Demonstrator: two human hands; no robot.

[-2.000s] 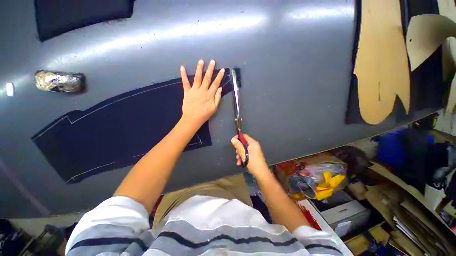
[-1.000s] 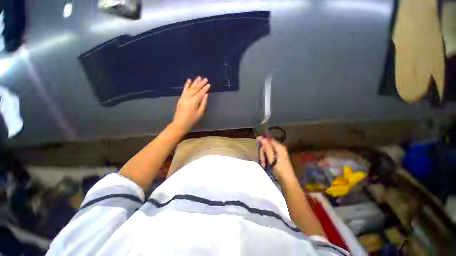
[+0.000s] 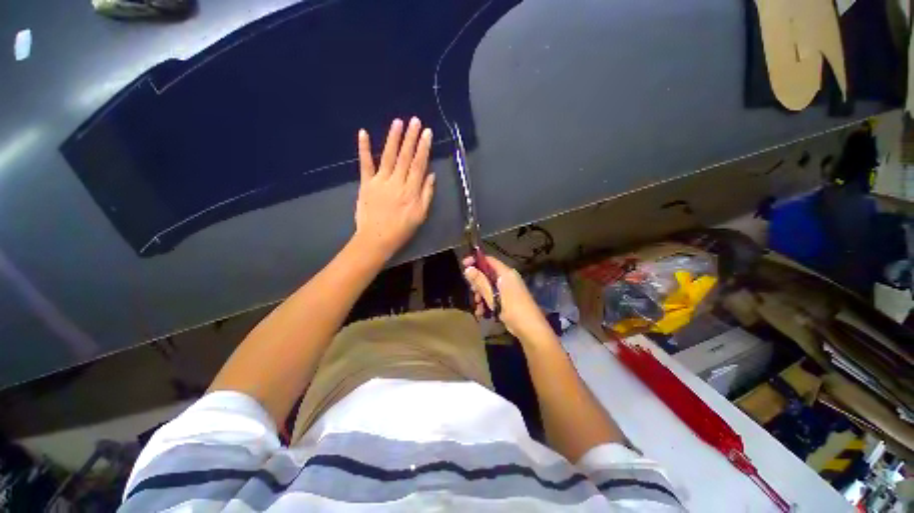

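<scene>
A dark navy cloth panel (image 3: 261, 120) with thin chalk lines lies flat on the grey table (image 3: 621, 110). My left hand (image 3: 394, 195) is bare, with fingers spread, and rests on the panel's near edge, holding nothing. My right hand (image 3: 493, 291) grips the shears (image 3: 464, 190) by their red and dark handles at the table's near edge. The blades look closed or nearly so and point away from me. Their tips are at the panel's lower right corner, close to the curved chalk line.
A shiny wrapped lump (image 3: 145, 8) and a small white piece (image 3: 23, 44) are at the far left. A tan card pattern (image 3: 799, 50) lies over dark cloth at the right. Below the table are a scrap bag (image 3: 656, 301) and a red item (image 3: 692, 396) on a white surface.
The panel sits lower and larger in view than two seconds ago. The shears have moved from the panel's upper right end, drawn back, and come to its lower right corner.
</scene>
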